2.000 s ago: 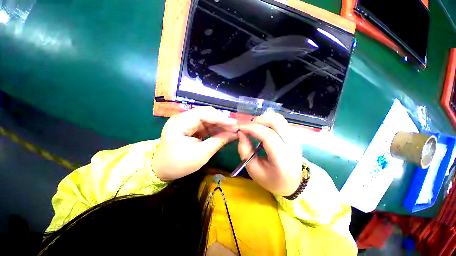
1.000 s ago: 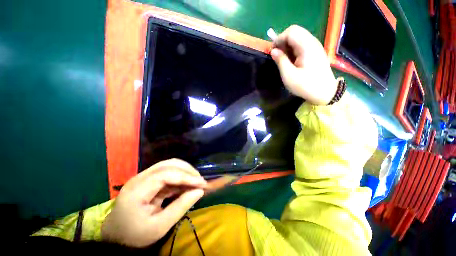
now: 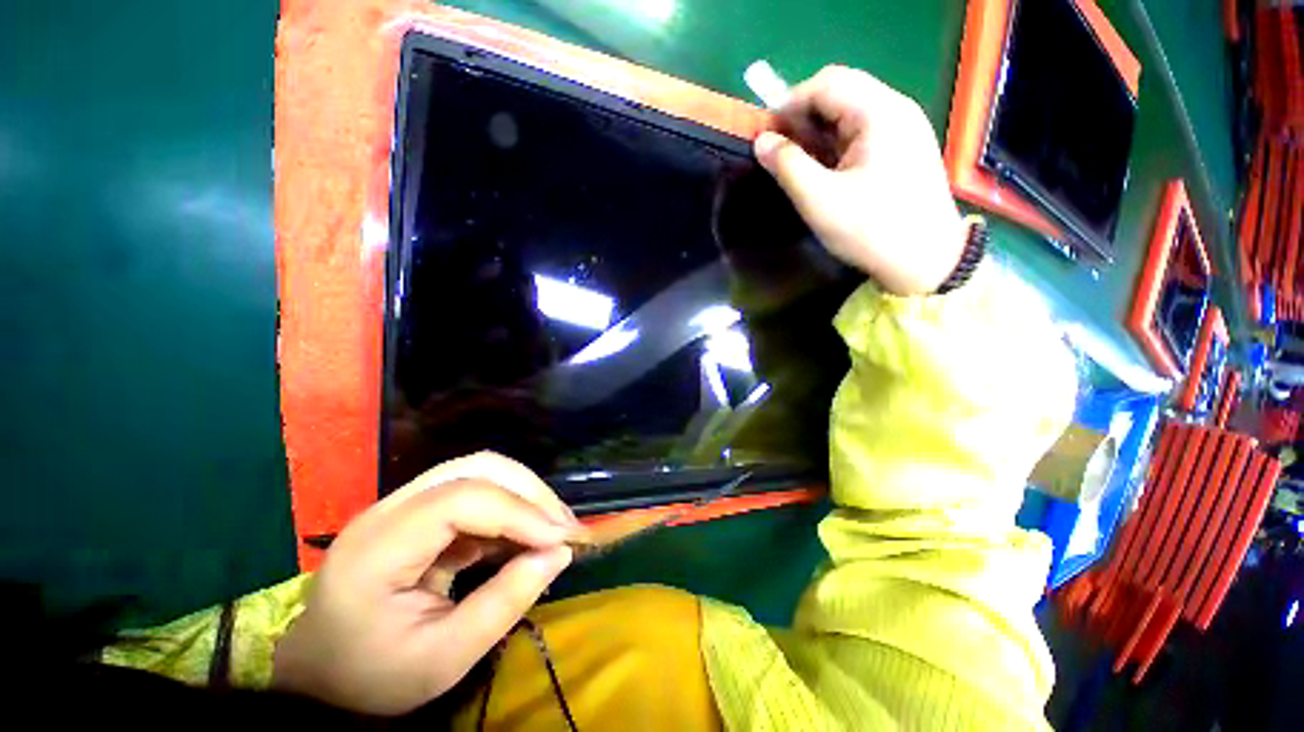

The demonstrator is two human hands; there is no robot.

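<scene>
A glossy black display panel (image 3: 572, 286) lies in an orange-red foam tray (image 3: 332, 286) in front of me, with bright reflections on its screen. My right hand (image 3: 872, 179) is at the panel's far right edge, thumb and forefinger pinched together. A small whitish piece (image 3: 767, 83) sticks out beyond its fingertips. My left hand (image 3: 429, 579) is at the near left edge of the tray, thumb and forefinger pinching a thin, clear, limp sheet (image 3: 672, 518) that trails right along the panel's near edge. The tweezers cannot be made out.
Further panels in orange-red trays (image 3: 984, 136) lie at the back right on the green mat. A blue bin (image 3: 1130, 472) and a brown cardboard core (image 3: 1075, 461) are to the right, beside a stack of orange-red foam trays (image 3: 1194, 522).
My hands have parted since the oldest frame; the right reached to the panel's far edge, the left stayed near. Since the middle frame, both hands have barely moved and the view has shifted slightly.
</scene>
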